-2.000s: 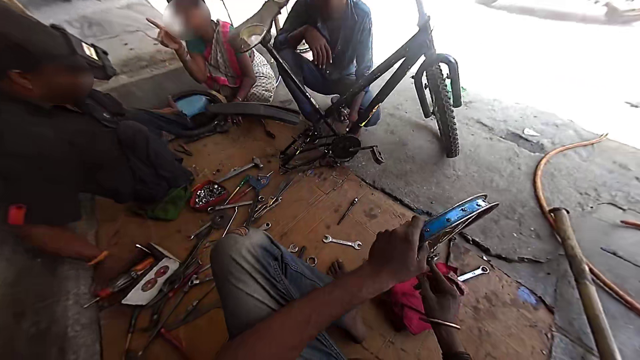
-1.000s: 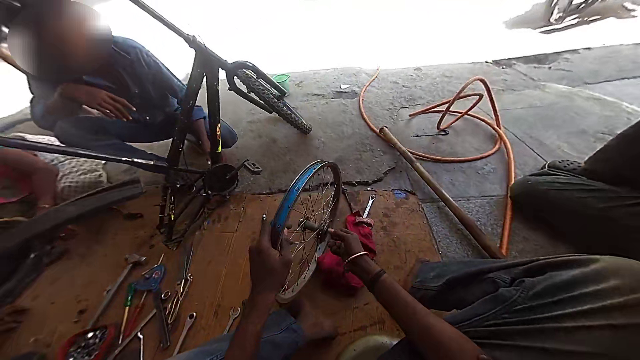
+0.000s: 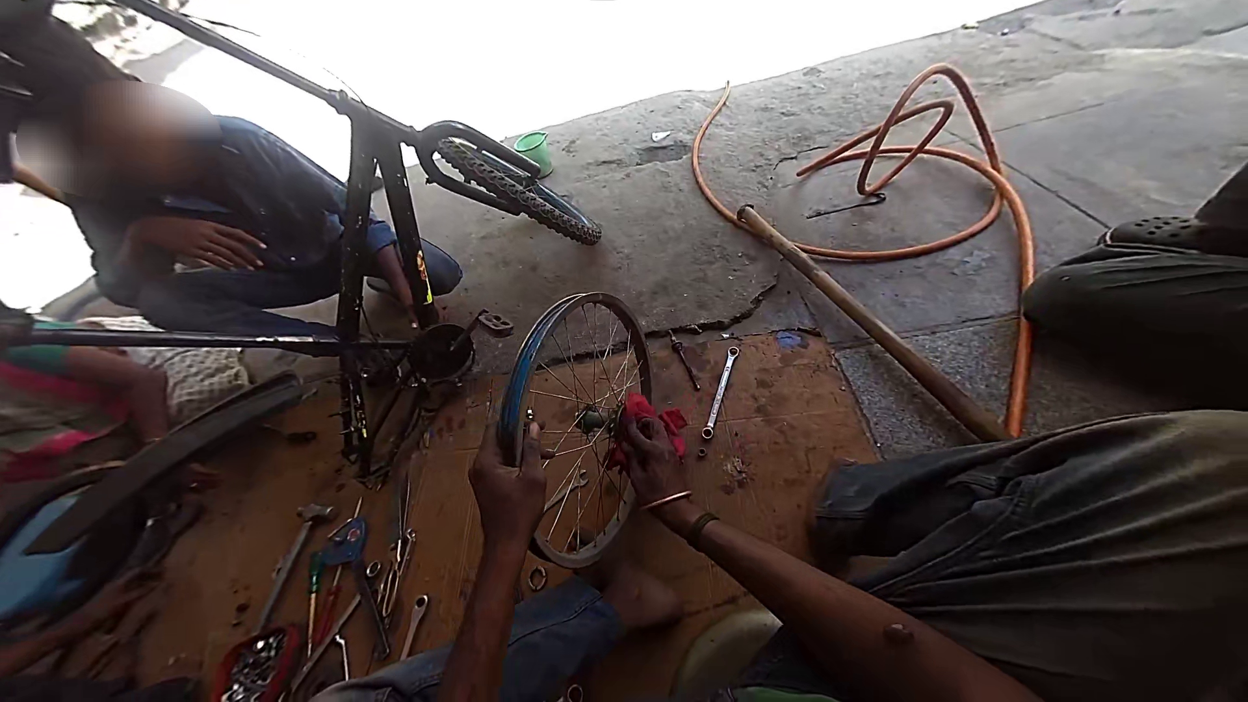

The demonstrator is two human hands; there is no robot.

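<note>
A bare spoked bicycle wheel with a blue rim (image 3: 522, 375) stands upright between my hands, without a tyre. My left hand (image 3: 509, 483) grips the rim at its left side. In my right hand (image 3: 651, 463) is a red cloth (image 3: 673, 424), pressed at the wheel hub (image 3: 591, 420); the fingers partly hide the hub's right end. Just right of the cloth, a combination wrench (image 3: 721, 392) lies on the brown cardboard mat (image 3: 780, 409).
A black bicycle frame (image 3: 356, 244) stands left, with a crouching person (image 3: 283, 205) behind it. Hand tools, including a hammer (image 3: 292, 561), and a red tray of small parts (image 3: 257, 667) lie lower left. A wooden pole (image 3: 868, 322) and orange hose (image 3: 1014, 224) lie right.
My right hand now has the red cloth at the hub; a second ago the cloth lay on the mat behind the wheel. The view has swung right since the oldest frame.
</note>
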